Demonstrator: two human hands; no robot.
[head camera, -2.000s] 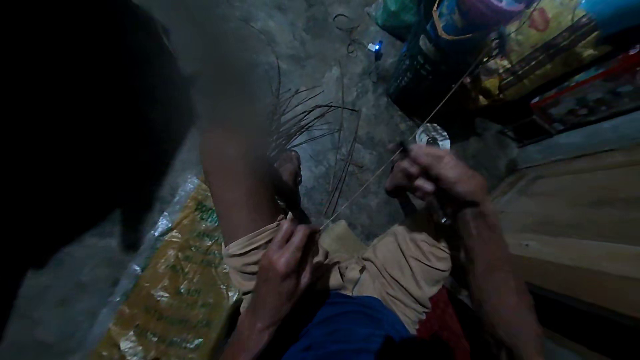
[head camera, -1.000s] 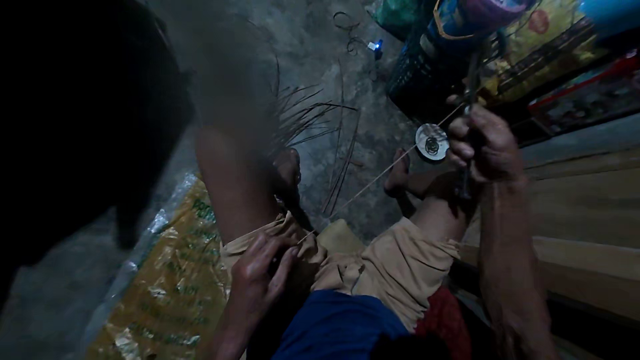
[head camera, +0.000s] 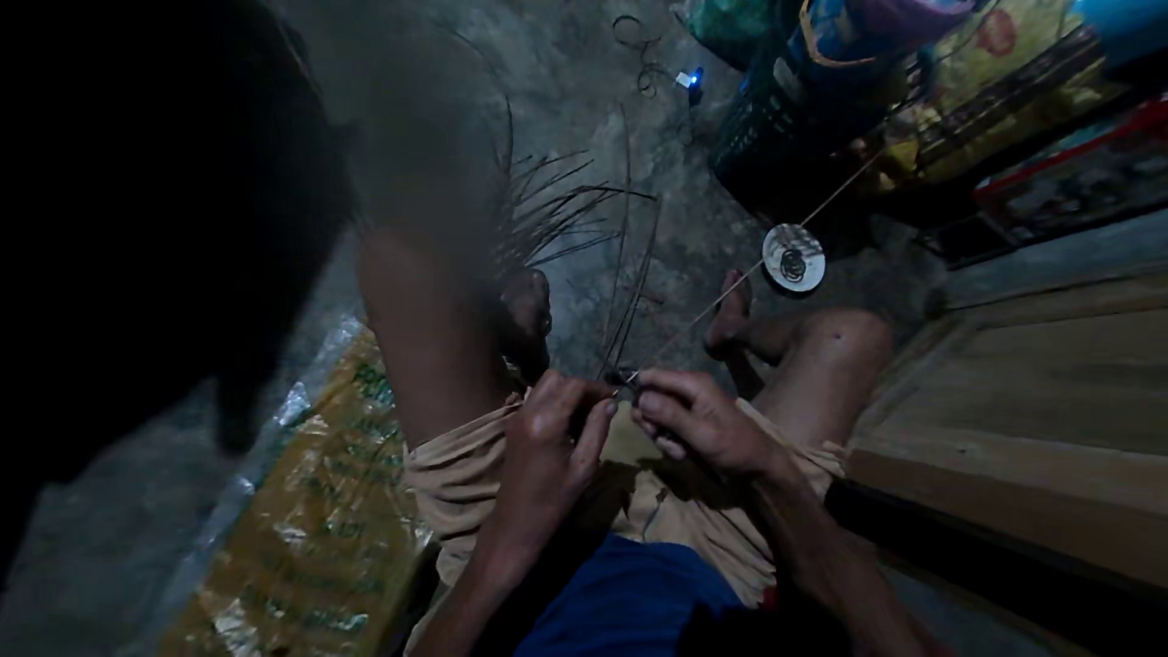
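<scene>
A long thin pale strip (head camera: 725, 294) runs from between my hands up to the right, past a small white dish. Its near end is pinched in the fingers of my left hand (head camera: 561, 424), over my lap. My right hand (head camera: 698, 415) is closed on a dark tool, mostly hidden by the fingers, whose tip meets the strip beside my left fingertips. On the floor past my feet lies a loose bunch of thin dark sticks or strips (head camera: 557, 214). The white dish (head camera: 794, 258) holds a dark coiled thing.
A shiny yellow-brown plastic sheet or sack (head camera: 310, 511) lies at the left. A dark basket (head camera: 776, 109) and a yellow printed sack (head camera: 995, 82) stand at the upper right, near a wooden panel (head camera: 1049, 392). A small blue light (head camera: 695, 80) glows on the floor.
My right hand, with the dark tool in it, has come down and left from beside the dish to my left hand. My left hand stays over my lap with the strip.
</scene>
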